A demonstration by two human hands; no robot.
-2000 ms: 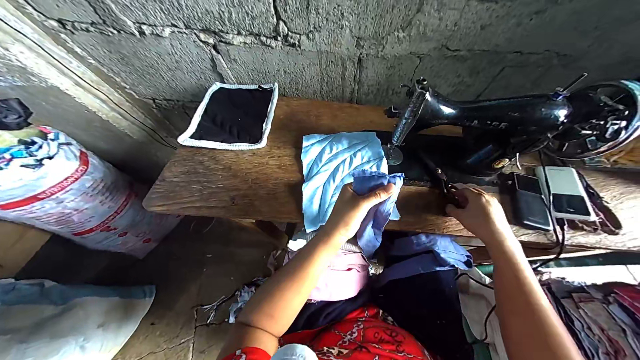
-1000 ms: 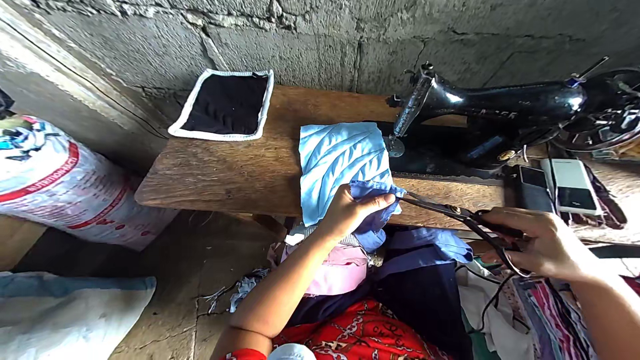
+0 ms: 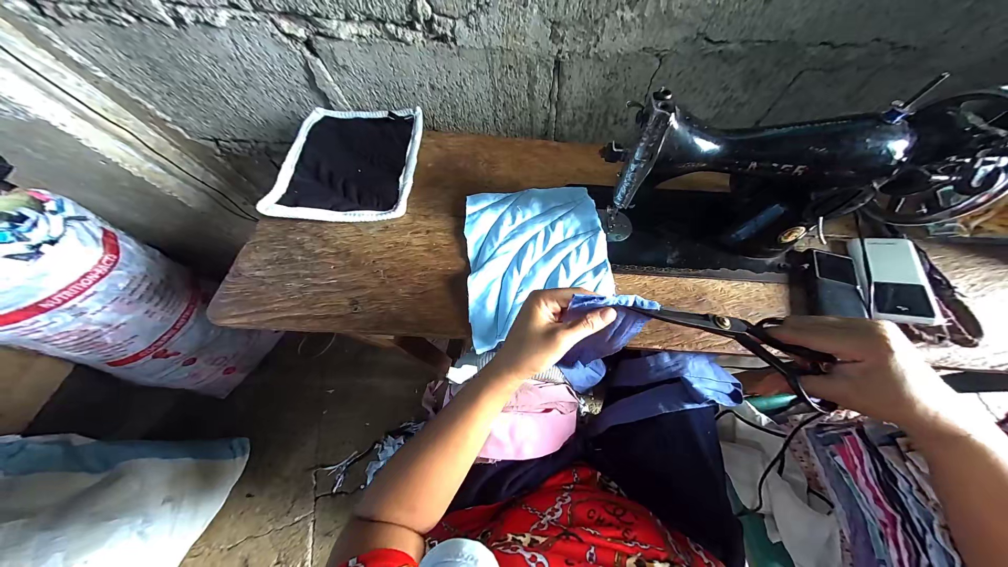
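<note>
My left hand (image 3: 551,331) pinches a blue fabric piece (image 3: 602,335) by its upper edge, over the front edge of the wooden table. My right hand (image 3: 858,366) has its fingers in the handles of black-handled scissors (image 3: 728,324), whose blades point left and meet the edge of the blue fabric. Behind my left hand, a light blue quilted square (image 3: 535,252) lies on the table beside the needle plate of a black sewing machine (image 3: 787,150). More blue fabric (image 3: 669,386) rests on my lap, near pink cloth (image 3: 535,417).
A black square with white edging (image 3: 350,161) lies on the wooden table (image 3: 354,276), against a block wall. Two electronic devices, one a white power bank (image 3: 898,276), sit at the right. A printed sack (image 3: 118,291) stands left; folded fabrics (image 3: 874,472) are at lower right.
My right hand has picked up the scissors from beside the machine and brought them to the blue fabric. My left hand still holds the fabric near the table's front edge.
</note>
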